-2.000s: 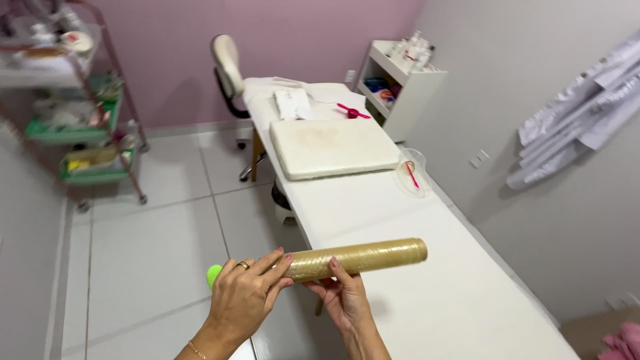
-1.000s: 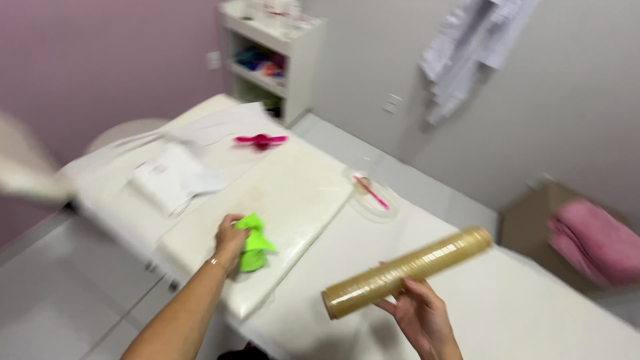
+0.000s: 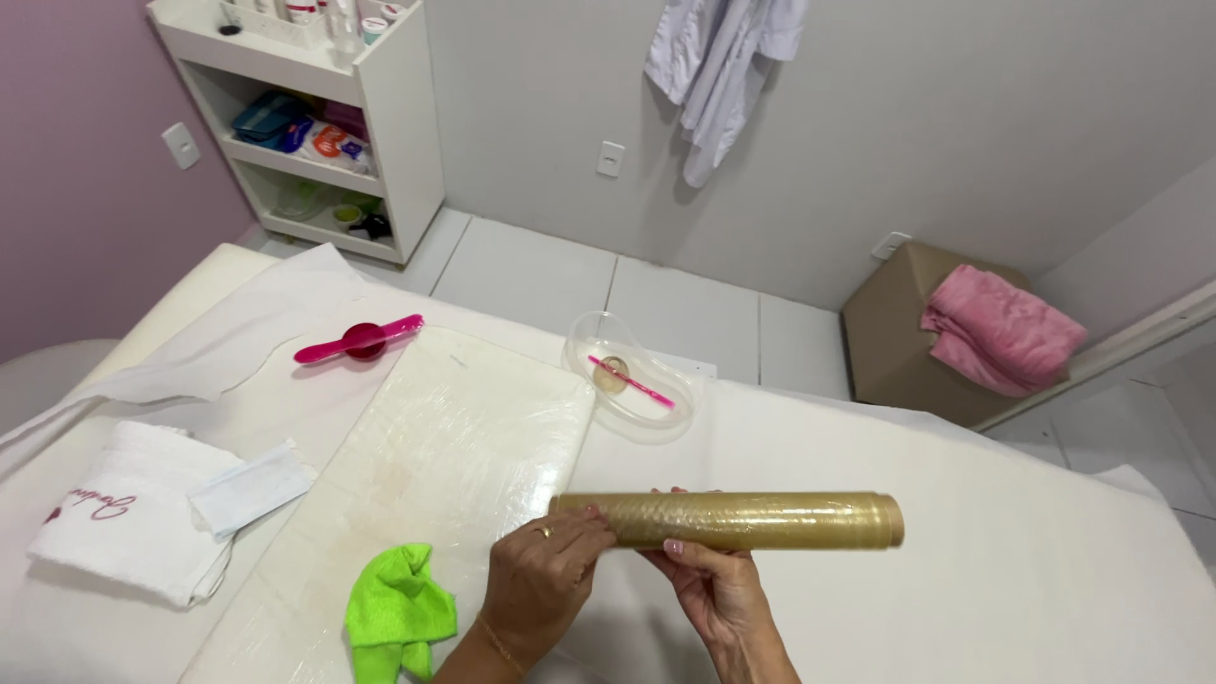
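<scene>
A long roll of plastic cling film (image 3: 760, 521) lies level across both hands, above a bed covered in white sheeting. My left hand (image 3: 546, 579), with a ring and a thin bracelet, has its fingertips on the film at the roll's left end. My right hand (image 3: 712, 594) holds the roll from below near its middle, thumb on the near side. A bright green cloth (image 3: 399, 608) rests on the film-wrapped white cushion (image 3: 475, 389), left of my left hand.
Beyond the hands, a clear kidney-shaped dish (image 3: 655, 423) holds a pink stick. A pink spatula (image 3: 318, 352) crosses a small red bowl. At left lie a white towel (image 3: 142, 503) and a face mask (image 3: 252, 489). A white shelf unit (image 3: 404, 142) and a beige box seat (image 3: 864, 323) stand behind the bed.
A second ago my left hand held the green cloth over the cushion; it has let go and moved right to the roll. The roll has stayed in my right hand. The view has turned right.
</scene>
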